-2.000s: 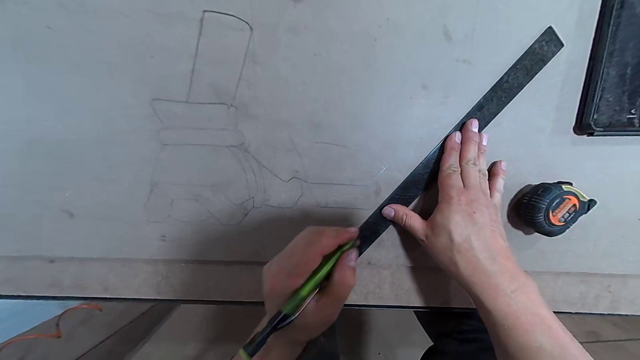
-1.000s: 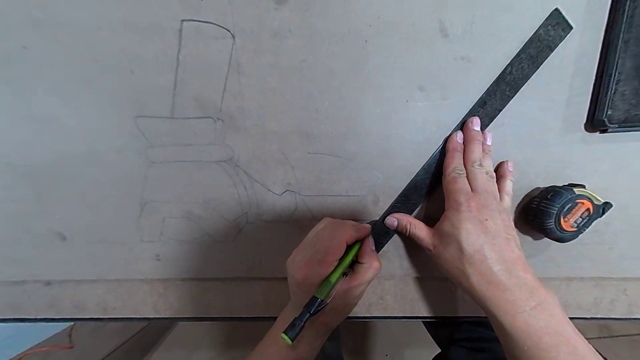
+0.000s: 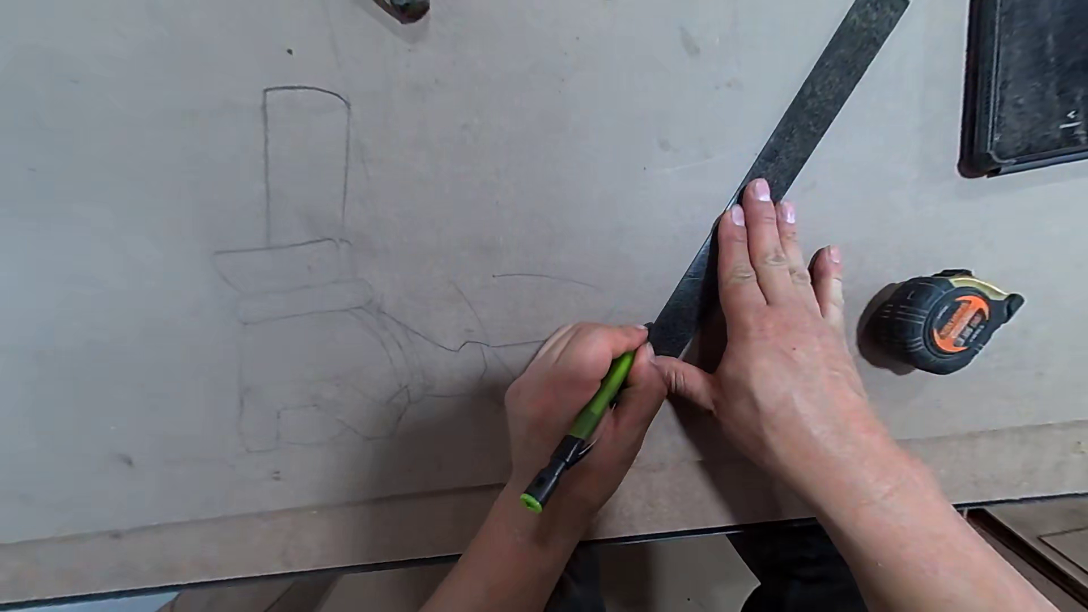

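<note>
My left hand (image 3: 582, 408) holds a green and black marking pencil (image 3: 586, 425), its hidden tip end at the left edge of a dark metal straightedge (image 3: 812, 110). The straightedge lies diagonally on the board (image 3: 544, 204), running up to the right. My right hand (image 3: 782, 340) presses flat on it, fingers spread along its lower half and thumb close to the pencil hand. Pencil lines of a drawing (image 3: 306, 280) show on the board to the left: a tall upright shape, stacked bands, and thin lines reaching right toward my left hand, which covers their ends.
A black and orange tape measure (image 3: 943, 323) lies right of my right hand. A black flat case or tray (image 3: 1028, 85) sits at the upper right. Part of a dark object (image 3: 406, 8) shows at the top edge. The board's front edge runs below my wrists.
My left hand has moved up along the straightedge, and the pencil now stands steeper. The lower end of the straightedge that showed beside the pencil is now covered. The view has shifted.
</note>
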